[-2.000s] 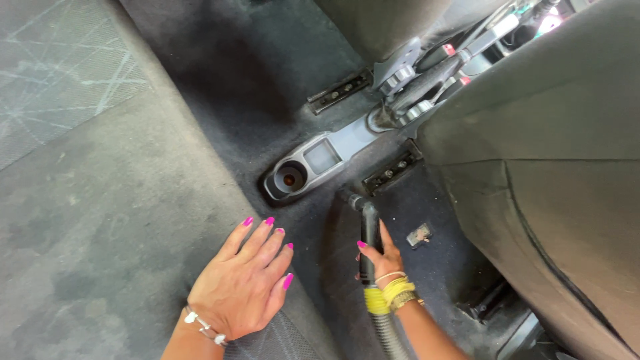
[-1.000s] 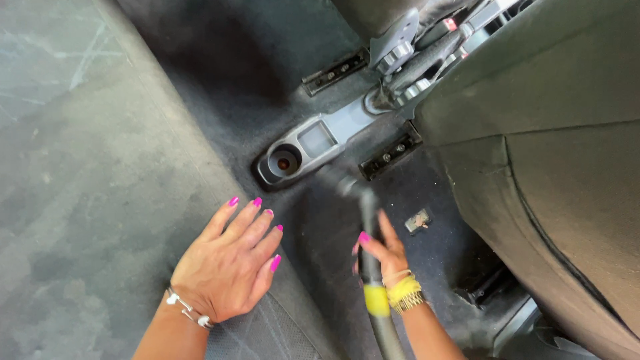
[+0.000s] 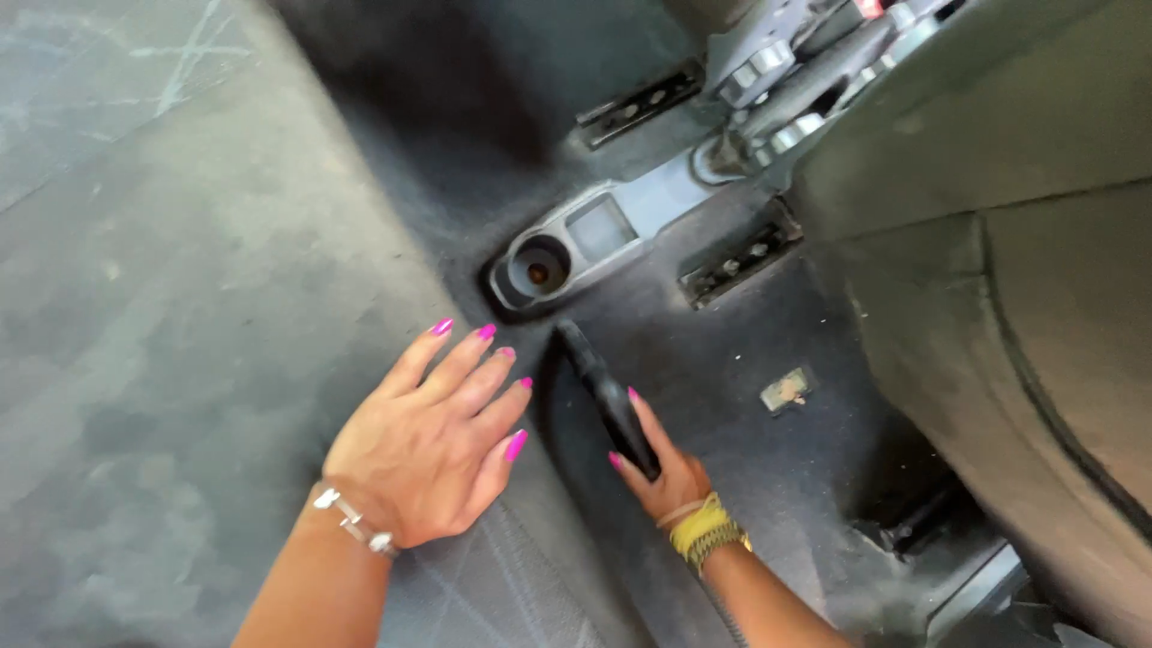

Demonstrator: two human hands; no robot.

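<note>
My left hand (image 3: 432,441), with pink nails and a silver bracelet, lies palm down on the edge of the grey fabric rear seat (image 3: 225,342), fingers spread and holding nothing. My right hand (image 3: 661,463) grips the black vacuum hose wand (image 3: 603,387). The wand's tip points at the dark floor carpet, just below the rear end of the grey centre console (image 3: 661,198) and its round cup holder (image 3: 540,266). Most of the ribbed hose is hidden behind my right forearm, which wears a yellow band and a metal bracelet.
Two dark metal seat-rail ends (image 3: 742,255) flank the console. A small pale, worn patch (image 3: 787,391) shows on the carpet right of my right hand. A front seat's back (image 3: 1008,270) bounds the right side, and the handbrake lever (image 3: 828,72) lies at the top right.
The wand has swung from nearly upright in view to a slant, its tip now nearer the seat edge beneath the cup holder. My right hand still grips it; my left hand remains on the seat.
</note>
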